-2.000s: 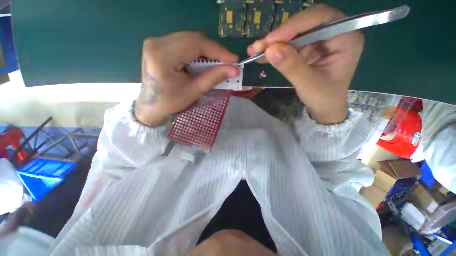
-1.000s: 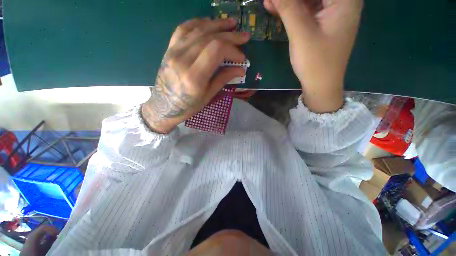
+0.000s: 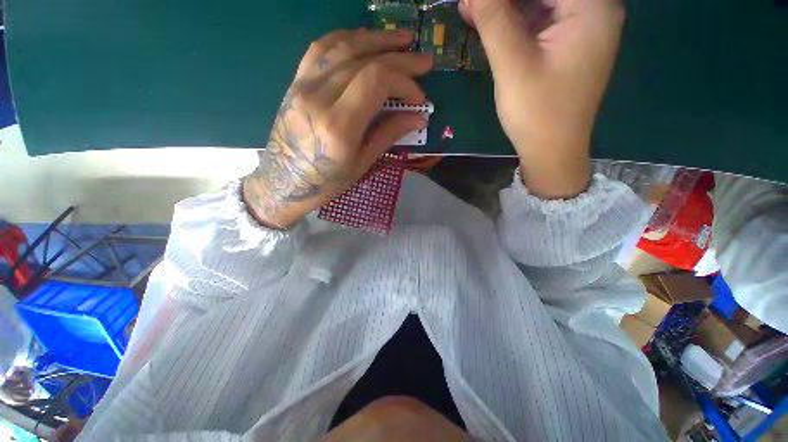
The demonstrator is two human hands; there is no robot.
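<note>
Several circuit board modules (image 3: pixel 442 43) lie side by side on the green mat at the top edge. My left hand (image 3: pixel 350 112) holds the dot label sheet (image 3: pixel 416 135) between thumb and fingers. Its red grid part (image 3: pixel 367 200) hangs below the mat's front edge. My left fingertips are over the leftmost module. My right hand (image 3: pixel 553 73) is at the top edge, partly cut off, over the modules' right side. Only a sliver of the tweezers (image 3: pixel 441 3) shows at its fingertips, their tip near the modules' upper edge.
A small red and white scrap (image 3: pixel 448 133) lies on the mat (image 3: pixel 173 78) right of the sheet. A blue crate (image 3: pixel 82 315) and metal frame stand at lower left. A red bag (image 3: pixel 687 226), cardboard boxes (image 3: pixel 678 289) and another person's white sleeve (image 3: pixel 760 246) are at right.
Since two seconds ago, both hands have moved up from the mat's front edge to the modules, the right with the tweezers. Over the last second the hands have barely moved.
</note>
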